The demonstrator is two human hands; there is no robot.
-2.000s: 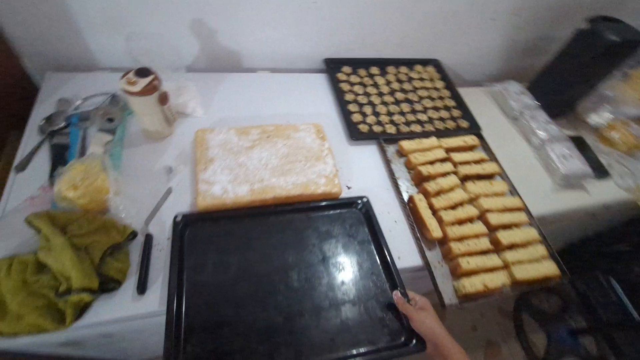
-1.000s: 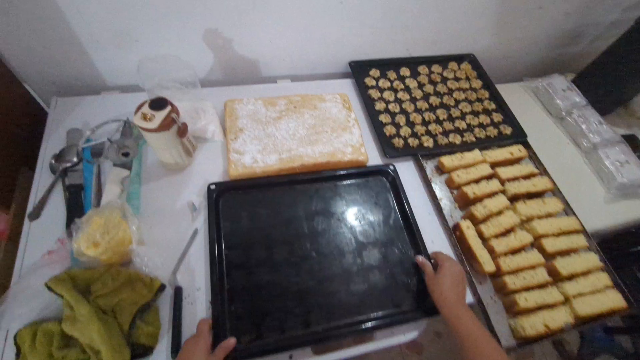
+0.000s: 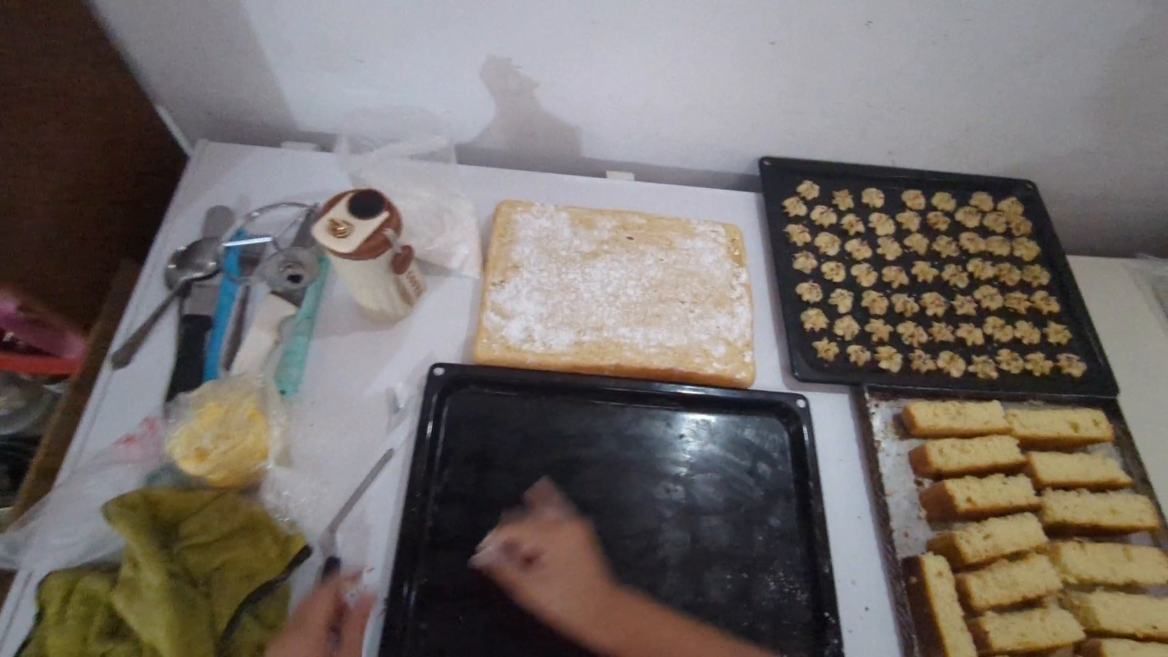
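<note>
A black baking tray lies on the white table, its far edge next to a flat rectangular cake dusted with white powder. Over the tray's left part is my right hand, blurred, fingers bent; whether it holds anything is unclear. My left hand is at the bottom, left of the tray, at the dark handle of a long thin-bladed knife or spatula; its grip on the handle is too blurred to tell. An olive-green cloth lies beside that hand.
Small piped cookies fill a black tray at the back right. Below it, a metal tray bears cake slices. On the left are a lidded jug, a metal spoon, other utensils and a plastic bag with something yellow.
Both hands have left the edges of the black baking tray. My right hand has moved left over it, and my left hand has come to the handle beside it. The view has shifted.
</note>
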